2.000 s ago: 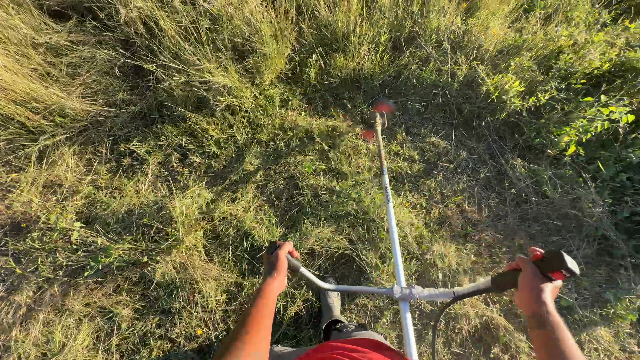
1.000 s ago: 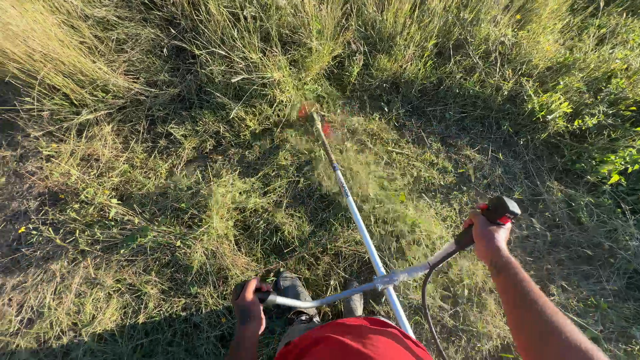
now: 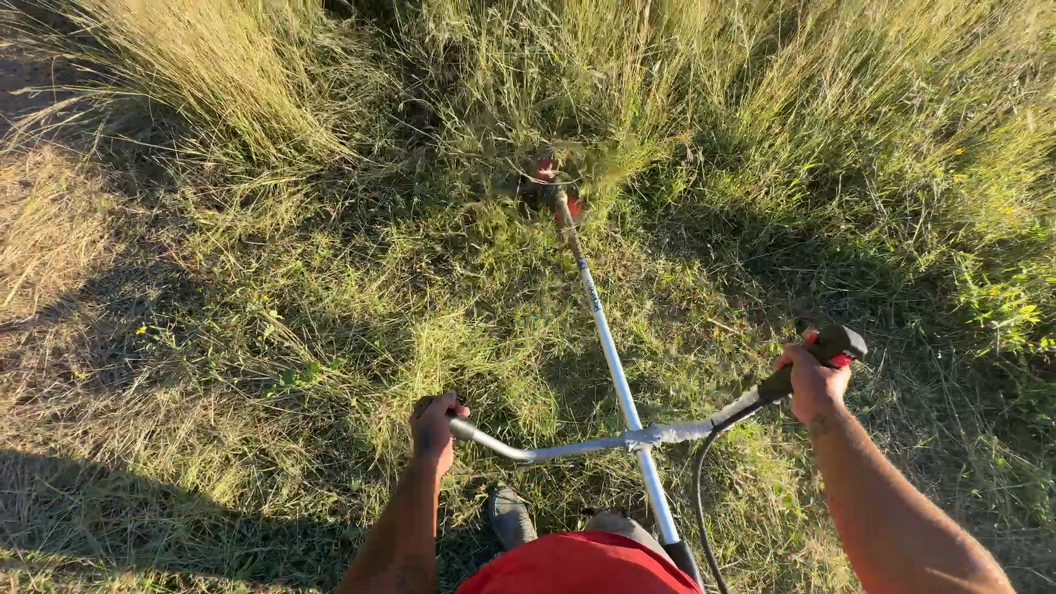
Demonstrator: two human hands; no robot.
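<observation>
A brush cutter's long metal shaft runs forward from beside my red shirt. My left hand is closed around the left grip of its bent handlebar. My right hand holds the black and red control grip at the other end, where a black cable hangs down. At the far end the red-marked cutting head is blurred and sits low against the grass, partly hidden by stems.
Tall dry grass stands ahead at the left, and more tall grass at the right. Short, flattened grass lies nearer. My shoe shows beside the shirt, and a dark shadow falls at lower left.
The cutting head swung left between the two earlier frames and now lies against the base of the tall grass. Both hands have stayed on the handlebar grips. The view has shifted.
</observation>
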